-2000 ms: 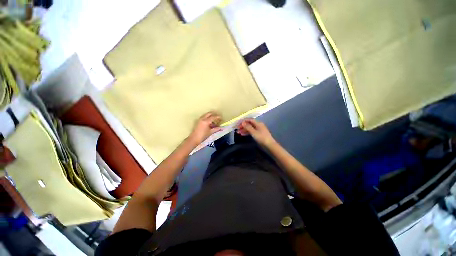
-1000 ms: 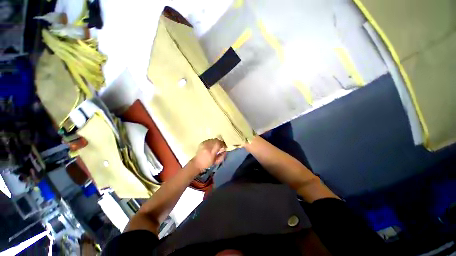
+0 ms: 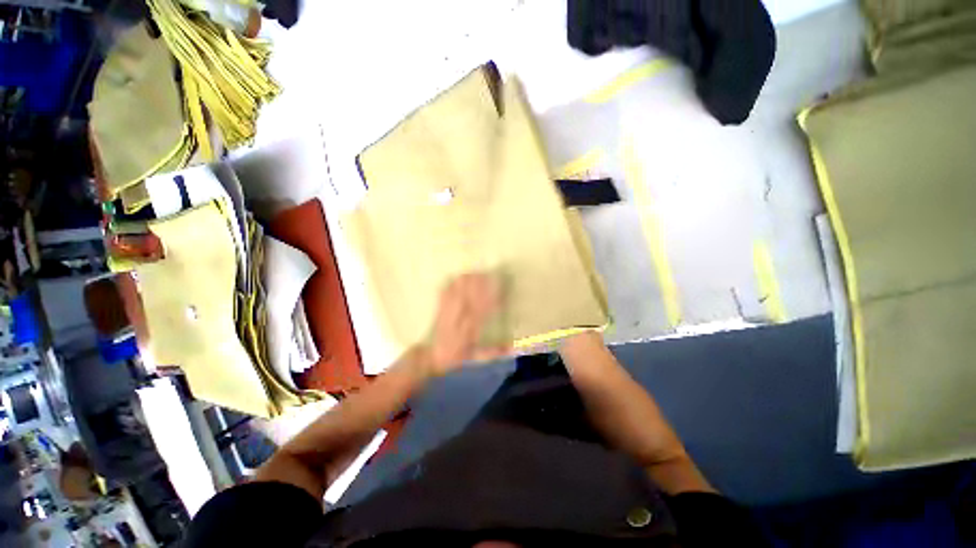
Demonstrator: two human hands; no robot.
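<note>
An olive-khaki bag body [image 3: 482, 214] lies on the white table in front of me, with a small white label near its upper left part. A thin yellow line runs along its near edge. A black tab [image 3: 590, 192] sticks out from its right side. My left hand [image 3: 462, 317] lies on top of the near part of the body, blurred, palm down, holding nothing that I can see. My right hand [image 3: 580, 345] is at the near right corner; its fingers are hidden under or inside the body.
Stacked khaki bodies [image 3: 191, 300] and a reddish-brown board [image 3: 321, 300] are at left. Yellow-green strips [image 3: 214, 70] lie at upper left. A dark cloth [image 3: 685, 37] is at the top. A large khaki panel [image 3: 920, 257] with a yellow edge is at right. Grey board [image 3: 738, 407] is along the near side.
The bag body, raised and narrowed one second ago, now lies flatter and wider. My left hand has moved onto its top. The view has shifted, and the dark cloth now shows.
</note>
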